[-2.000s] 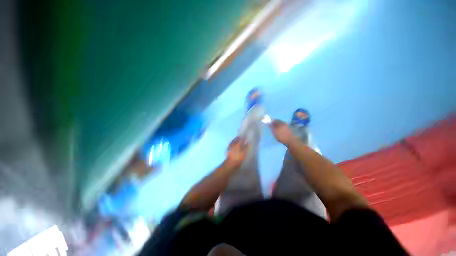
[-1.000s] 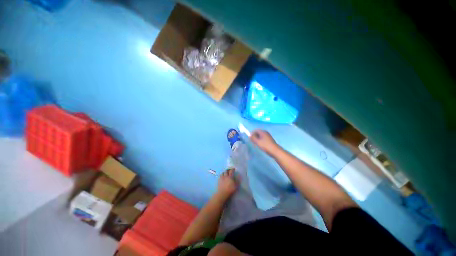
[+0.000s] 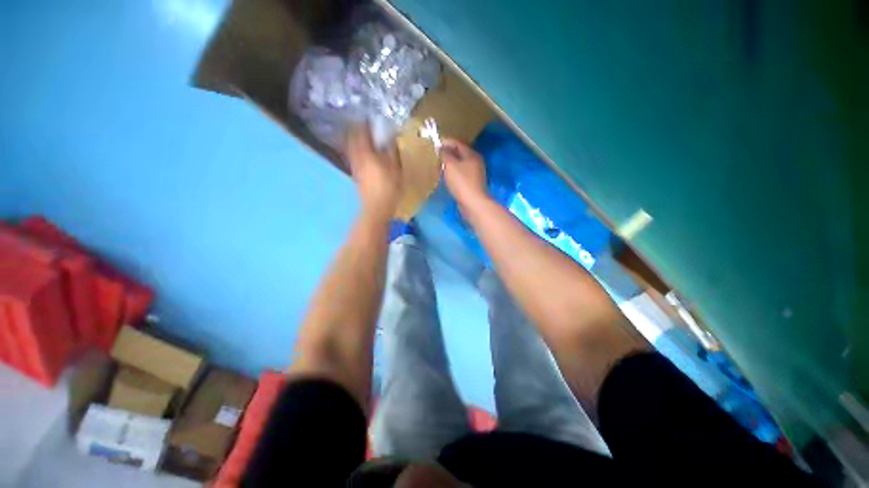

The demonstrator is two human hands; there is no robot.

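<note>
An open brown cardboard carton (image 3: 419, 176) stands beside the green bench's edge. Clear, shiny plastic bags (image 3: 367, 81) lie inside it. My left hand (image 3: 374, 172) is at the carton's near side with its fingers against the lower edge of the bags; blur hides whether it grips anything. My right hand (image 3: 462, 170) pinches a small white piece (image 3: 432, 133) over the carton's flap, just right of the left hand.
A blue plastic bag (image 3: 543, 195) is right of the carton under the green bench (image 3: 667, 124). Red crates (image 3: 57, 295), small brown cartons (image 3: 143, 372) and a white box (image 3: 124, 437) stand at the lower left. My legs and one blue shoe are below the hands.
The view has closed in on the carton. Both hands have moved up to it, the left from beside my leg to the bags, the right with the white piece to over the flap.
</note>
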